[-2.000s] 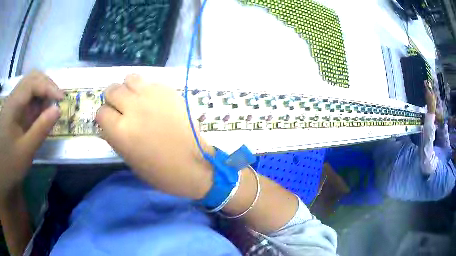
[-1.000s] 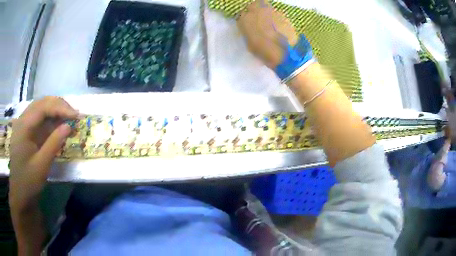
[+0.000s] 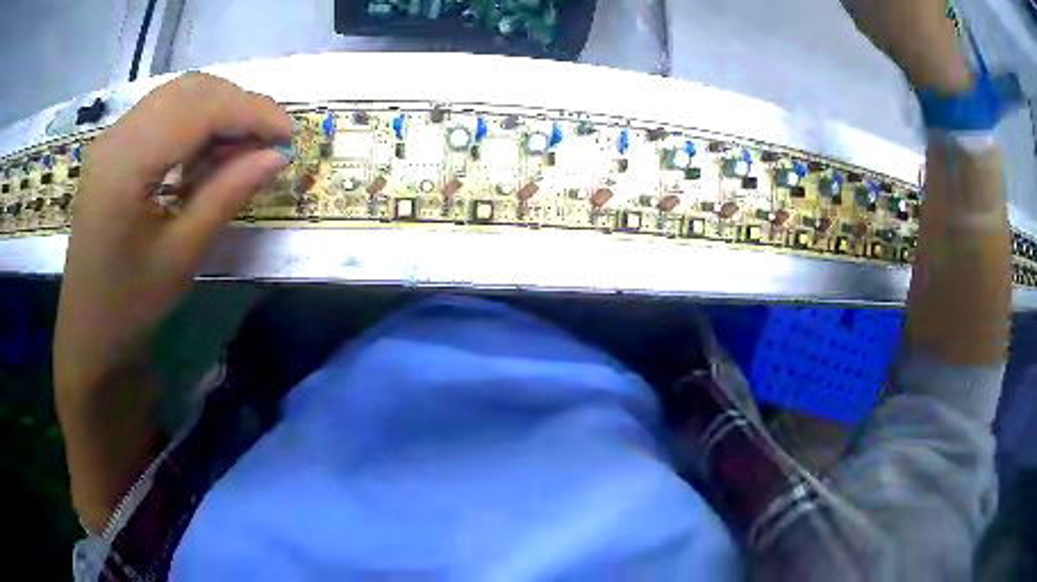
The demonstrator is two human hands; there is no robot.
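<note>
The circuit board panel [image 3: 489, 171] lies along the rail, with blue, red-brown and round parts standing on it. My left hand [image 3: 188, 171] is over the panel's left part, thumb and forefinger pinched on a small green component [image 3: 284, 150]. My right hand [image 3: 910, 34] is at the top right, over the bench beyond the rail. Its fingers are cut off by the top edge, so what it holds is hidden. It wears a blue wrist strap [image 3: 967, 105].
A black component tray [image 3: 582, 32] of green pieces is cut off at the top. The pale rail edge [image 3: 512, 264] runs along the near side of the panel. A blue perforated basket [image 3: 824, 358] sits below it at the right.
The view has shifted down and right. My right hand left the boards for the yellow-black blocks, and is now at the top right edge. My left hand stays over the panel, fingers pinched.
</note>
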